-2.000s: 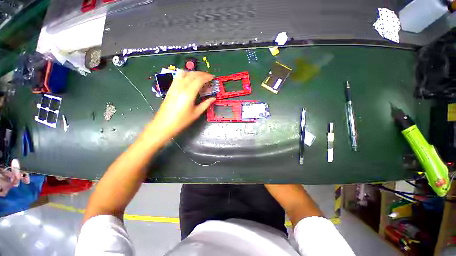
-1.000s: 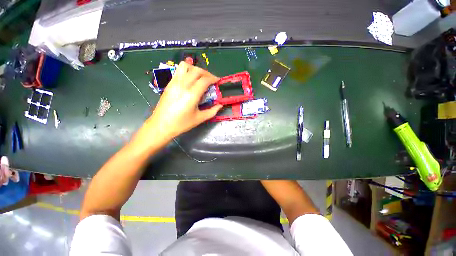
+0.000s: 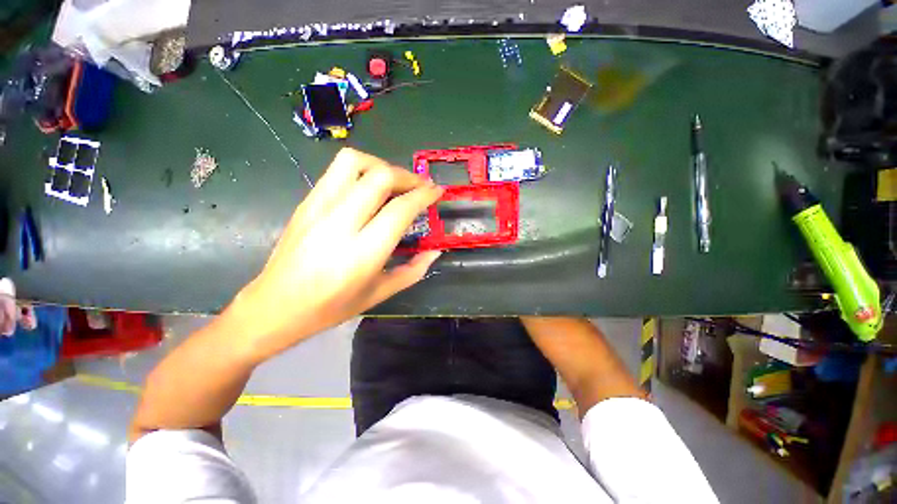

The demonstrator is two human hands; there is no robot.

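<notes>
My left hand (image 3: 339,241) grips the left end of a red plastic housing (image 3: 507,219) between thumb and fingers, above the mat near the bench's front edge. A small blue-grey board at its left end is partly covered by my fingers. A second red housing (image 3: 445,155) lies just behind it on the mat, with a blue-white circuit board (image 3: 513,165) at its right end. My right hand is out of sight below the bench edge; only the forearm shows.
Behind are a display module (image 3: 327,105) among coloured bits and a flat gold-edged module (image 3: 562,100). Pen-like tools (image 3: 700,187) and a green electric screwdriver (image 3: 836,258) lie right. A white grid frame (image 3: 73,169) and blue-handled pliers (image 3: 30,238) lie left. A thin wire curves across the mat.
My left hand has moved the gripped housing toward me, from behind the other housing to in front of it. The view has shifted, so the bench sits higher in the picture.
</notes>
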